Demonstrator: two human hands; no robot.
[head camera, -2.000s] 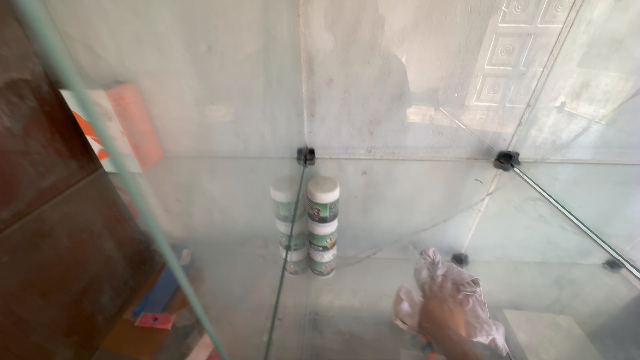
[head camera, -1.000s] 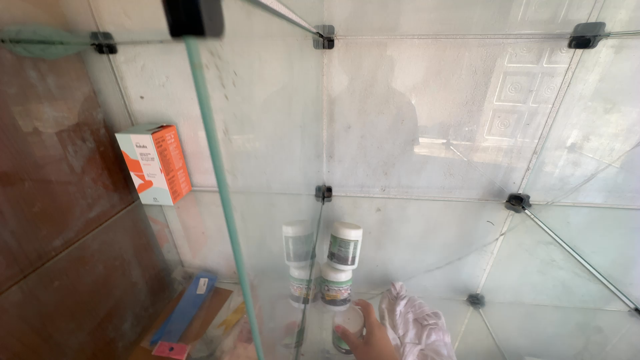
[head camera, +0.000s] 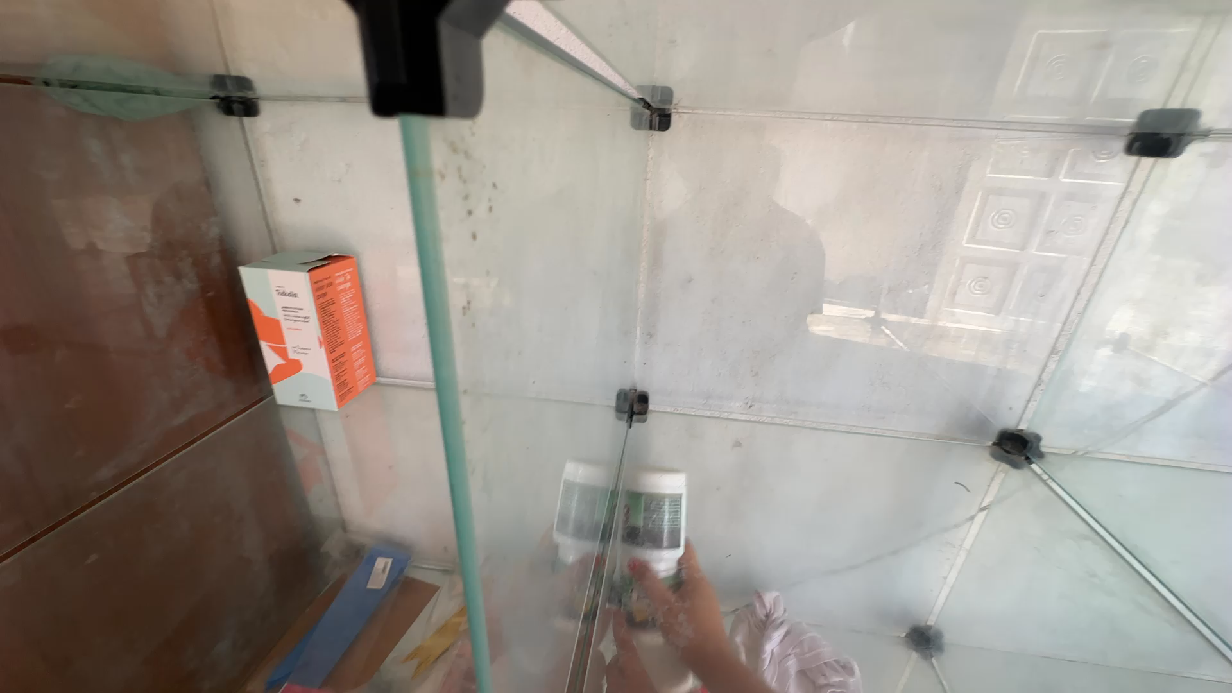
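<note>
Below centre, a white plastic jar (head camera: 656, 508) with a green and dark label stands on another labelled jar (head camera: 635, 608), close beside a glass divider. My right hand (head camera: 691, 616) is around the lower jar, thumb across its front and fingers behind it. Low at the bottom edge, my left hand (head camera: 628, 666) touches or nearly touches the stack; its grip is mostly hidden. Right of the hands lies a crumpled pale pink cloth (head camera: 791, 647). The jars and hands are mirrored in the divider.
Glass panels meet at black plastic connectors (head camera: 1017, 448). A glass edge (head camera: 438, 385) rises left of the jars, topped by a near connector (head camera: 423, 58). Farther left are an orange and white carton (head camera: 308, 332) and a blue flat item (head camera: 351, 616).
My right hand held the cloth two seconds ago; the cloth now lies beside it, and the hand is on the jars. My left hand has come into view. The view has shifted.
</note>
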